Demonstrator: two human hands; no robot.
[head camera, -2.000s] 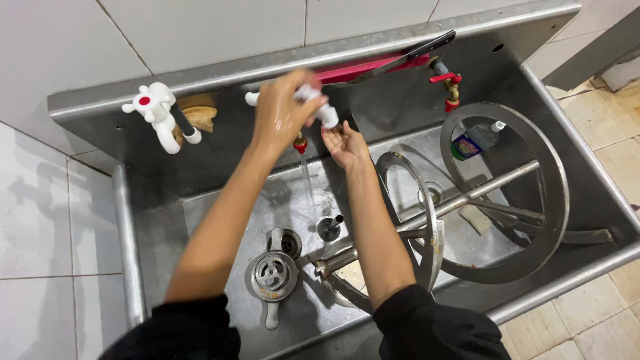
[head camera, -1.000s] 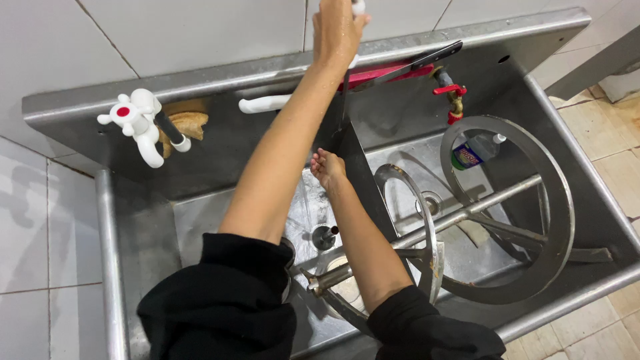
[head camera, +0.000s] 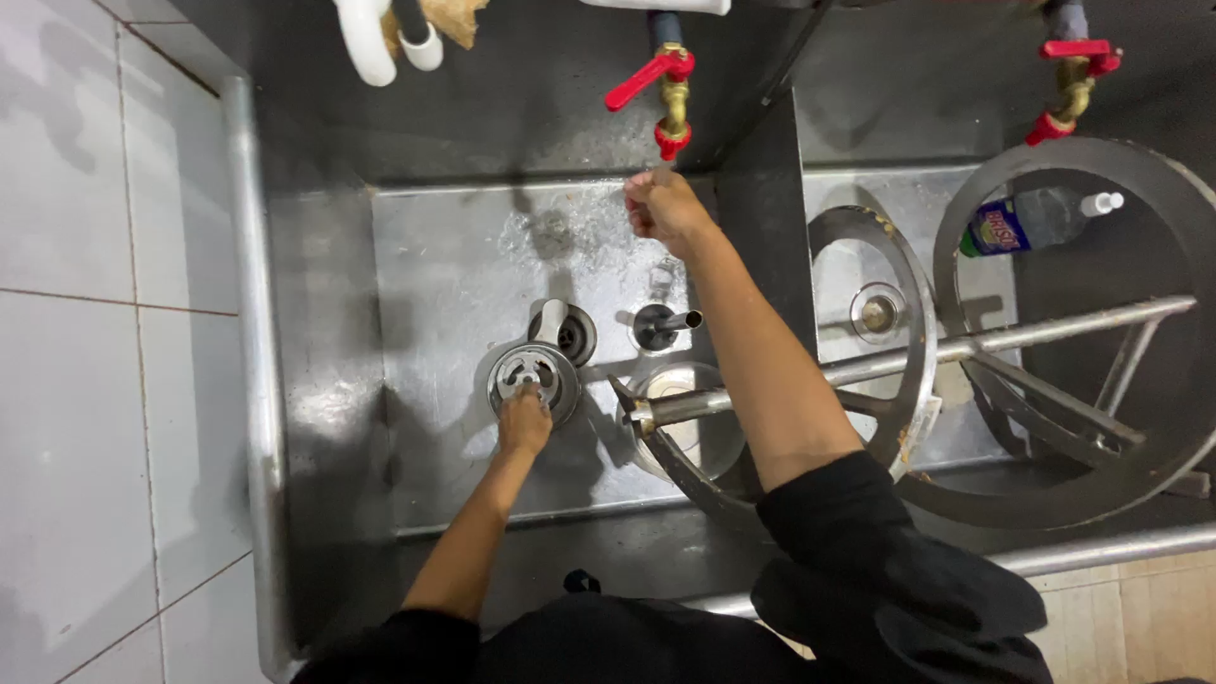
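Observation:
My left hand (head camera: 525, 420) reaches down into the sink basin, its fingers at the near part of a round metal piece with slots (head camera: 534, 372); whether they grip it is hard to tell. That piece has handle-like arms and lies beside the drain (head camera: 575, 334). My right hand (head camera: 657, 211) is just below the brass faucet with a red lever (head camera: 674, 90), fingers curled; I cannot tell if it holds anything. Water spreads on the basin floor under it. A small dark round part with a metal tube (head camera: 657, 327) stands right of the drain.
A metal frame of large rings and bars (head camera: 959, 347) spans the divider (head camera: 765, 218) and both basins. A round dish (head camera: 698, 461) lies under its left end. The right basin holds a plastic bottle (head camera: 1040, 220) and a drain (head camera: 876, 312). A second brass faucet (head camera: 1075, 85) hangs above.
My right hand now is under the faucet; my left hand has come down from above the sink's back ledge to the round metal piece. The view has tilted down and closer to the basin.

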